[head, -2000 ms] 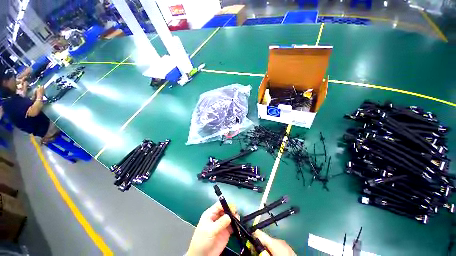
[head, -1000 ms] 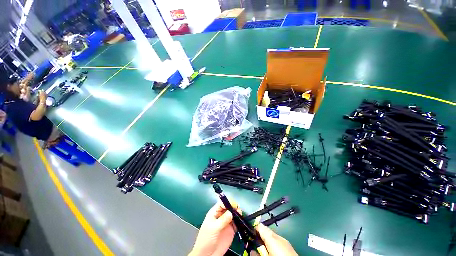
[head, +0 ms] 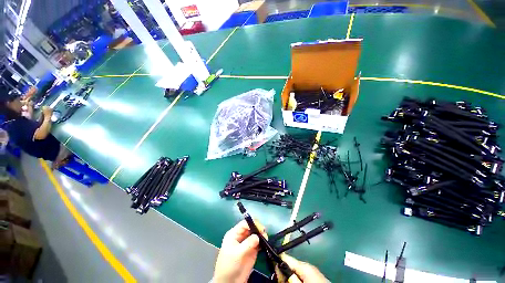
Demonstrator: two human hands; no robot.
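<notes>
My left hand [head: 237, 251] is at the bottom centre, its fingers closed round a black cable assembly [head: 247, 219] that slants up to the left. My right hand [head: 302, 269] is just right of it, cut off by the lower edge, closed on dark items at the assembly's lower end; whether it holds a cutter cannot be told. Two more black assemblies [head: 303, 237] lie side by side on the green bench just beyond my hands, with thin ties round them. A small group of assemblies [head: 257, 188] lies ahead, and another group [head: 158, 184] lies to the left.
A large heap of assemblies [head: 446, 160] lies at right. Loose thin ties [head: 332, 160] lie near the centre, by a clear plastic bag [head: 242, 122] and an open carton [head: 315, 120]. A white strip [head: 421, 272] is at near right. A person [head: 33, 134] sits at far left.
The view has shifted slightly, so the carton and heap sit higher in the picture. Both hands stay together on the assembly with little visible movement.
</notes>
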